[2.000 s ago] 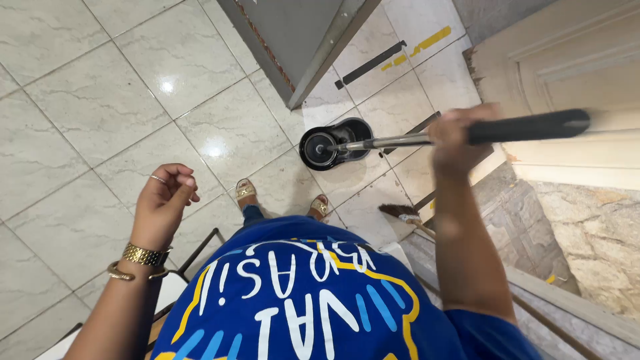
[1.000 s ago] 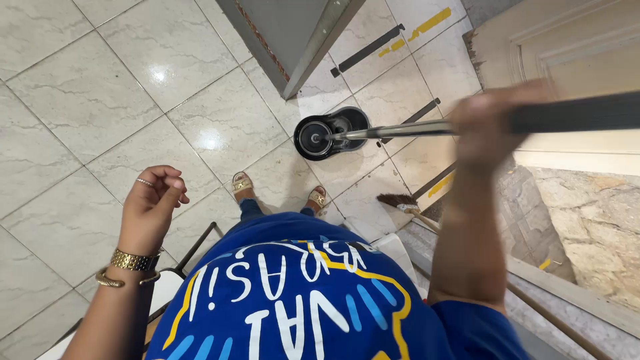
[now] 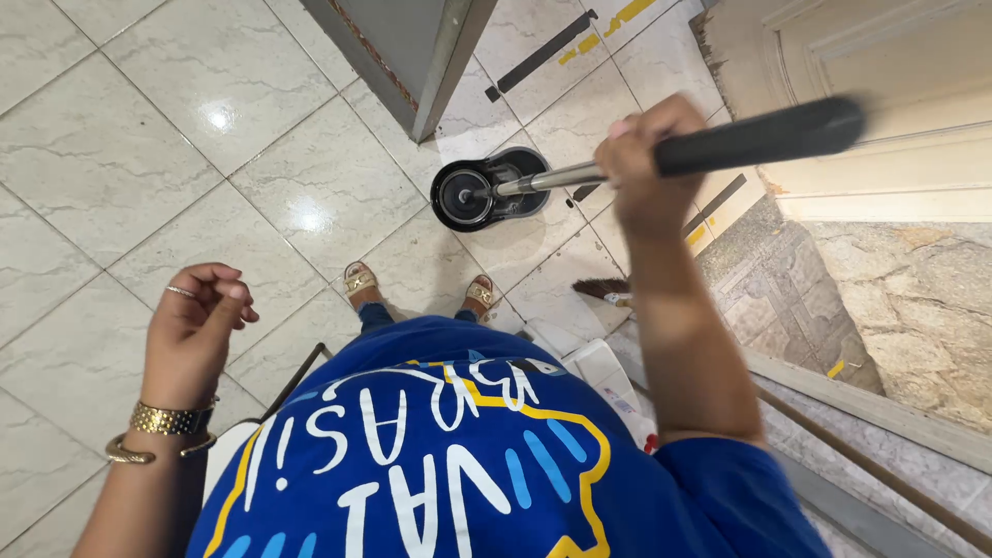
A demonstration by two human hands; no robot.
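My right hand is closed around the pole of a spin mop, just below its black grip. The metal pole runs down to the round mop head, which sits in the left, round part of a black mop bucket on the tiled floor. What lies under the mop head is hidden. At the left, my left hand is raised over the floor with fingers loosely curled and holds nothing; it wears a ring, a gold watch and a bangle.
A grey door or panel ends just behind the bucket. Right of my feet lies a broom head with dark bristles. A pale panelled door and a stone wall stand at the right. White plastic containers are beside my body.
The mop's black grip and my right hand have shifted about at the right, blurred by motion, while the mop head stays in the bucket. My left hand remains raised and empty.
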